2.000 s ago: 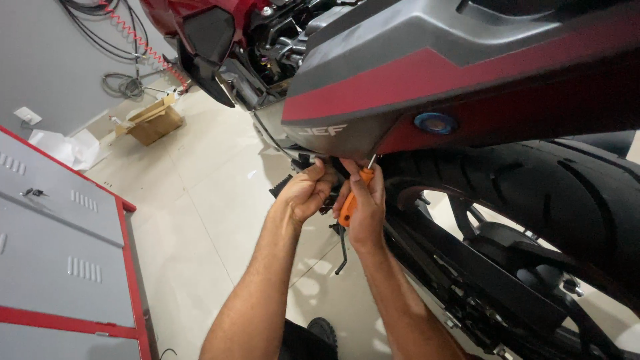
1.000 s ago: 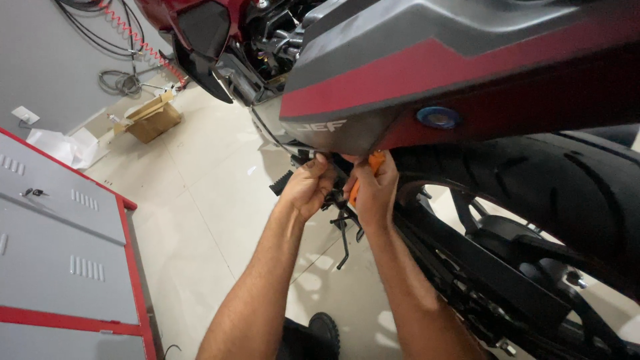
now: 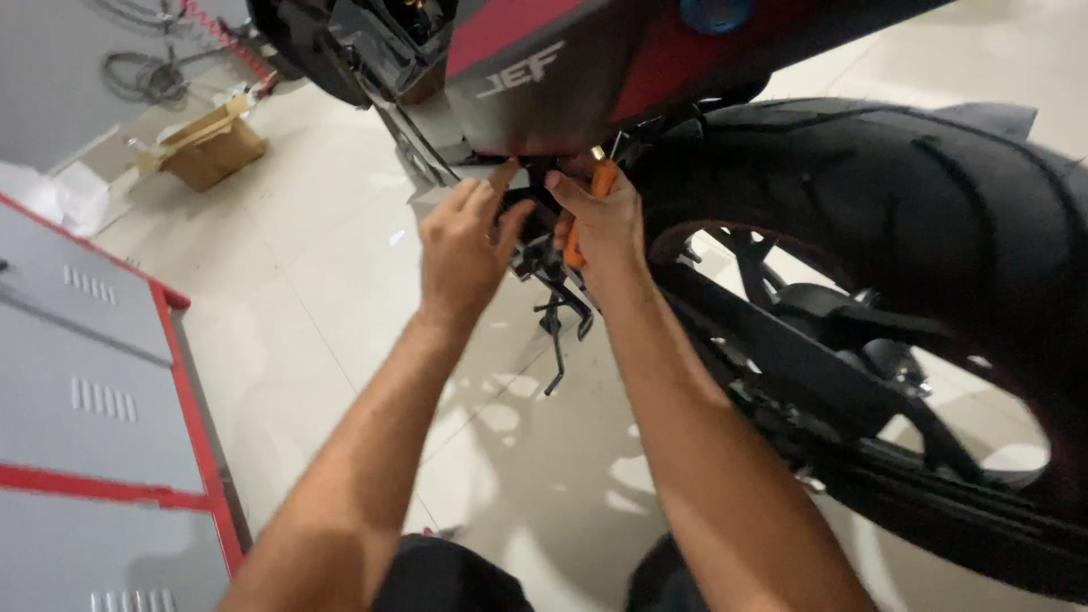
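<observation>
A motorcycle's side fairing panel [image 3: 544, 93], dark grey and red with lettering, spans the top centre. My left hand [image 3: 467, 238] is at the panel's lower edge, fingertips reaching up to its underside, thumb and fingers apart, with no tool seen in it. Close by on the right, my right hand [image 3: 599, 212] holds an orange-handled screwdriver [image 3: 604, 178] against its palm, the metal end pointing up. Its thumb and fingertips are near the same lower edge. What the fingertips touch beneath the panel is hidden.
The rear tyre [image 3: 850, 170] and swingarm [image 3: 782, 357] fill the right side. Below my hands hangs a side stand [image 3: 557, 348]. A grey and red metal cabinet [image 3: 93, 357] stands at left, with an open cardboard box [image 3: 212, 153] on the tiled floor beyond and coiled red hose behind.
The view has moved closer to the panel's lower edge. My left hand's fingers have spread. The screwdriver's metal end, hidden one second ago, shows again above my right hand.
</observation>
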